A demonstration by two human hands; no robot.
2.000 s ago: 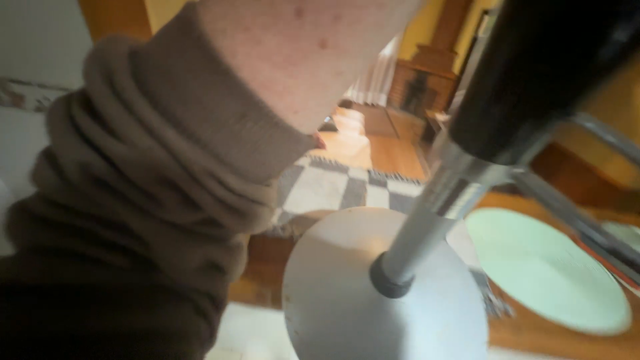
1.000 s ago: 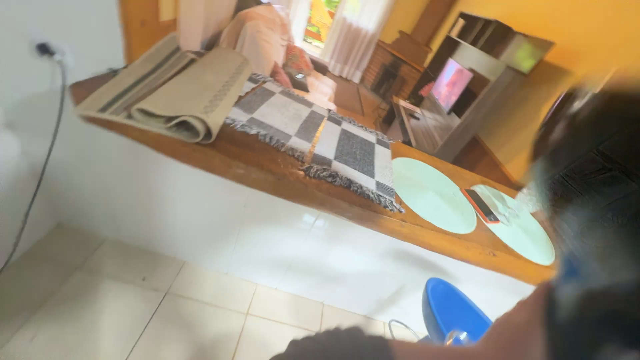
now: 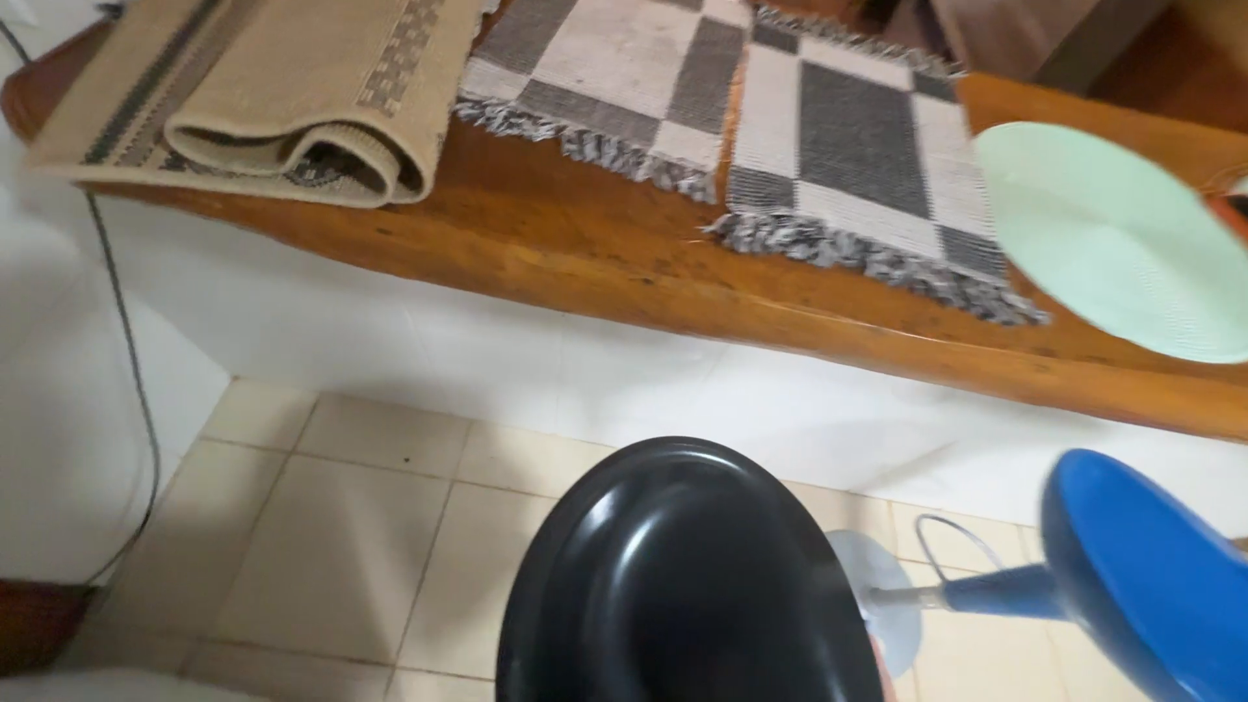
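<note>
A glossy black bar stool seat [image 3: 682, 585] fills the bottom centre of the head view, close to the camera. A sliver of my right hand [image 3: 882, 668] shows against the seat's right rim; the seat hides most of this hand. My left hand is out of view. To the right, a blue bar stool [image 3: 1141, 575] with a round metal base [image 3: 882, 595] stands on the tiled floor.
A long wooden counter [image 3: 604, 283] crosses above a white wall. On it lie a folded beige mat [image 3: 302, 78], checked fringed placemats [image 3: 858, 136] and a round mint-green placemat [image 3: 1111, 234]. A dark cable [image 3: 127, 322] hangs at the left.
The view has swung down and closer to the counter. The black seat now shows at the bottom centre; the sleeved arm, large two seconds ago, is out of view.
</note>
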